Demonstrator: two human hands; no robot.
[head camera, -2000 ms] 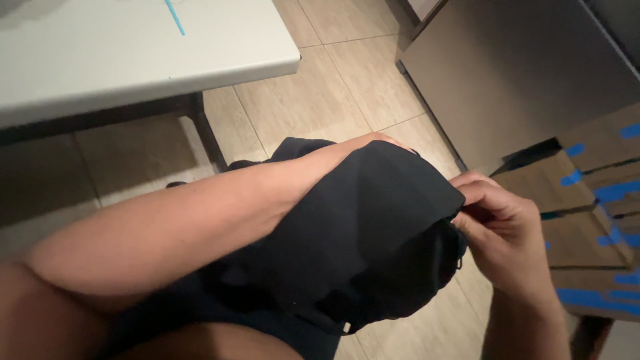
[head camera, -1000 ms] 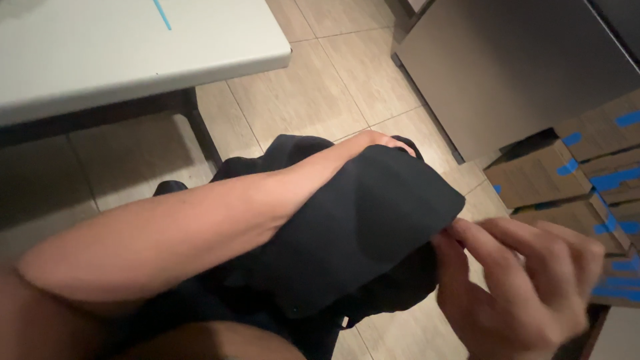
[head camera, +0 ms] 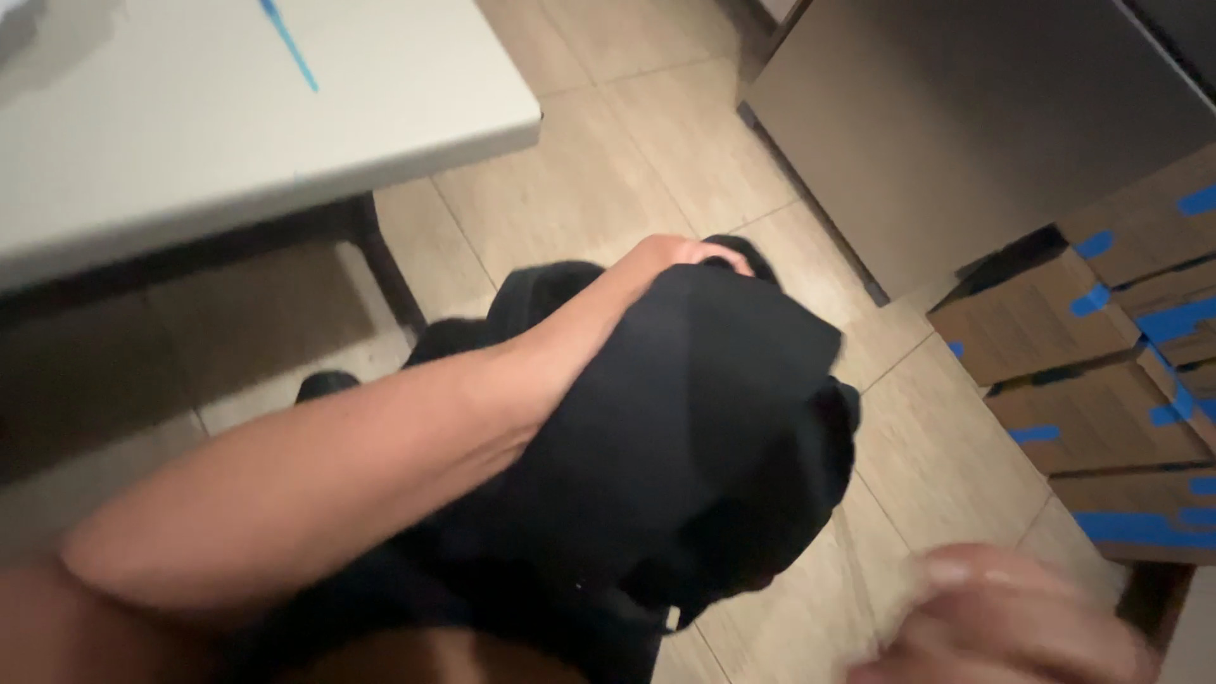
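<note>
Dark cloth, probably a garment, hangs in folds over my left forearm and hand at the middle of the view. My left hand is at its upper edge, partly covered by the fabric; the fingertips that show rest against the cloth, and the rest of its grip is hidden. At the lower right, away from the cloth, is my right hand, blurred, with its fingers curled; whether anything lies between them cannot be told. A small pale spot shows at the cloth's lower edge.
A white tabletop with a blue mark or strip fills the upper left. A grey metal-looking cabinet or appliance stands at the upper right. Stacked cardboard boxes with blue tape are at the right. Tiled floor lies below.
My right hand has let go of the cloth's right edge and moved down and to the right, away from it. My left hand stays at the cloth's upper edge.
</note>
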